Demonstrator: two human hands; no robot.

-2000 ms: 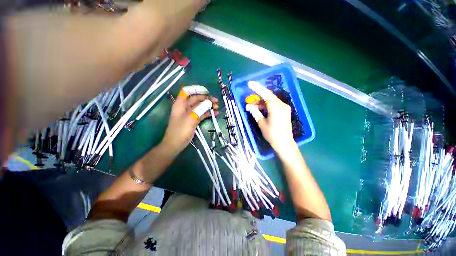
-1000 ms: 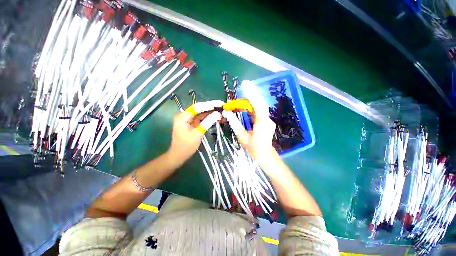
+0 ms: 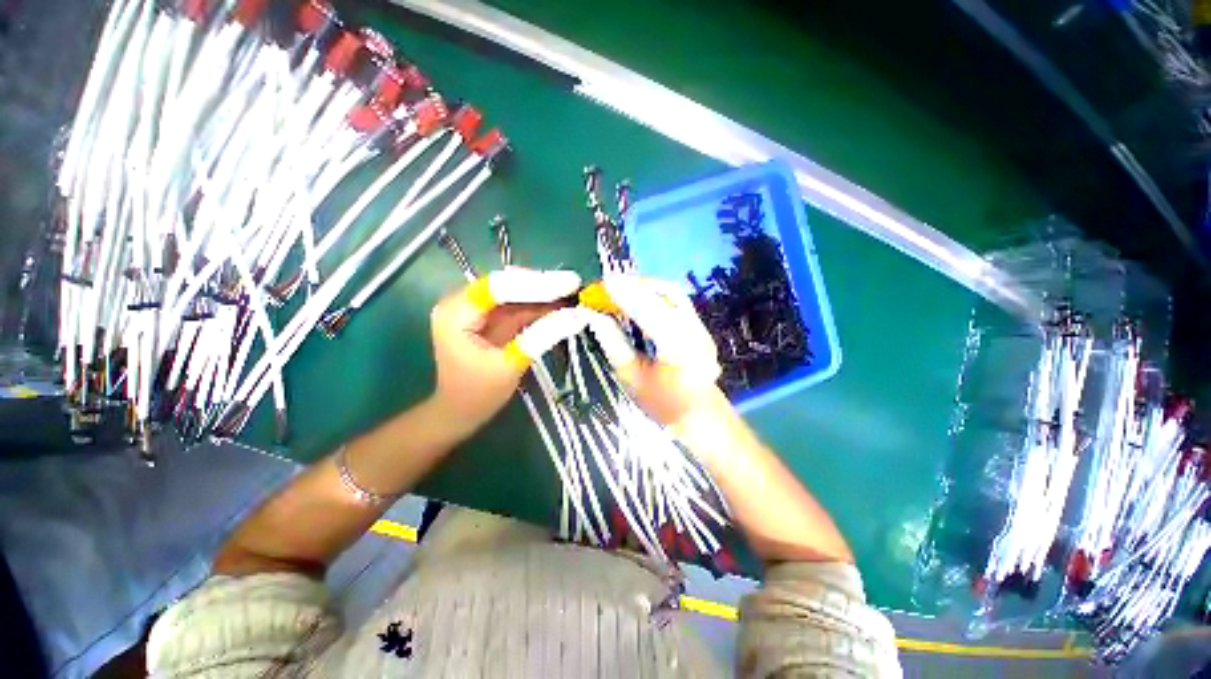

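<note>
My left hand [image 3: 494,334] and my right hand [image 3: 656,342] meet fingertip to fingertip over a pile of white sleeved cables [image 3: 638,458]. White and yellow-orange coverings are on the thumbs and fingers. A small dark connector end [image 3: 579,300] shows between the fingertips, pinched by both hands; its details are mostly hidden. The pile's dark ends stick up behind the hands and its red ends lie near my body. The blue parts bin [image 3: 826,312], right of my right hand, holds a heap of small black pieces [image 3: 757,312].
A large spread of white cables [image 3: 186,199] with red connectors lies at the left. Cable bundles [image 3: 1043,464] on clear plastic [image 3: 936,464] lie at the right. A metal rail [image 3: 691,129] crosses behind the bin on the green surface [image 3: 850,491]. Yellow-lined floor shows near my body.
My right hand has left the bin and come to my left hand, where both now pinch a dark end. The arm that covered the upper left is gone from view.
</note>
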